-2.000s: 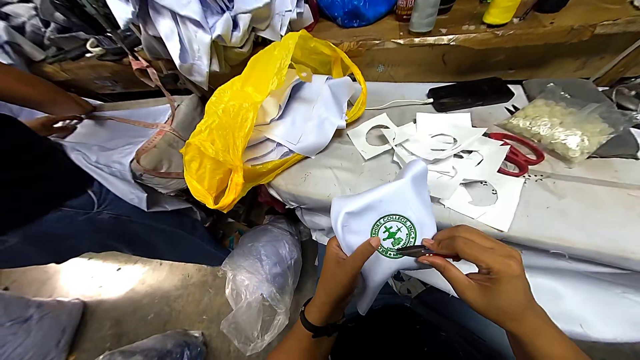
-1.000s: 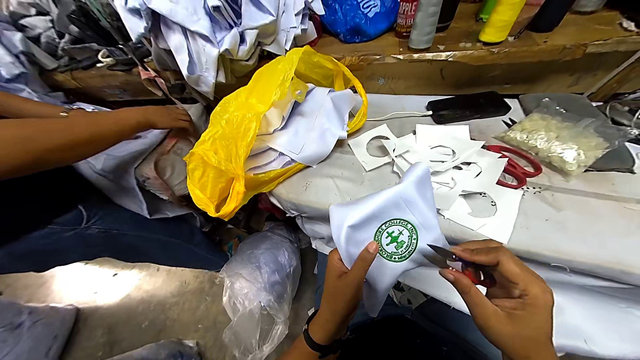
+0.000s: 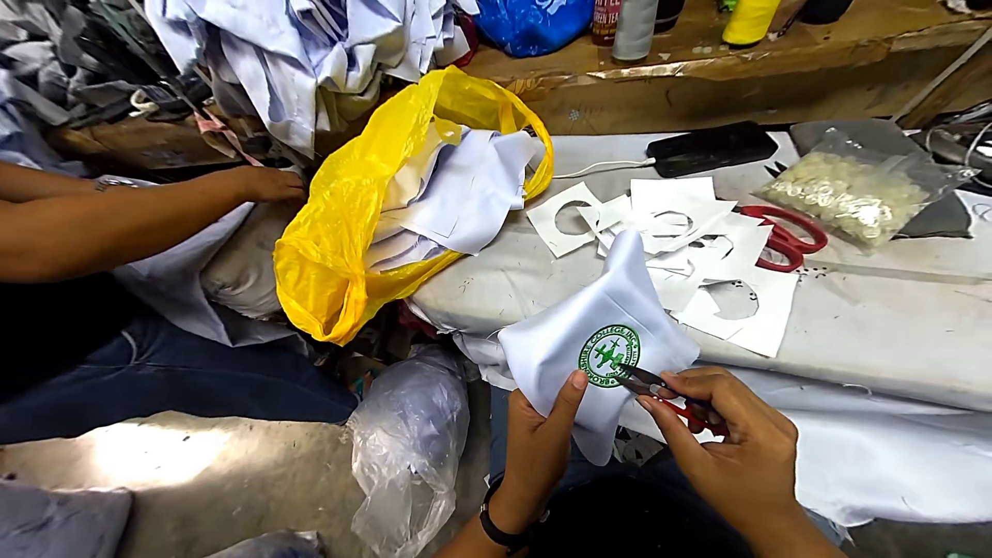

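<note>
A white fabric piece (image 3: 566, 333) with a round green embroidered emblem (image 3: 610, 356) is pinched in my left hand (image 3: 542, 442), thumb on top just beside the emblem's lower left. My right hand (image 3: 728, 442) holds small thread snips (image 3: 682, 403) with dark blades and a red part. The blades are a little apart, their tips over the emblem's lower right edge. Beyond the fabric lie several white sheets with round cut-outs (image 3: 763, 325), and red-handled scissors (image 3: 790, 236) rest partly under them. Fingers under the fabric are hidden.
A yellow plastic bag (image 3: 325, 256) of white fabric pieces stands left on the cloth-covered table (image 3: 496, 291). Behind are a black phone (image 3: 711, 147) on a white cable and a clear bag of small pale pieces (image 3: 852, 190). At left, another person's arms (image 3: 124, 217) reach over cloth. A clear bag (image 3: 411, 442) hangs low.
The snips have swung from lying across the emblem, to its right side, and now back over its edge with blades parted. The other person's arms have come further into view.
</note>
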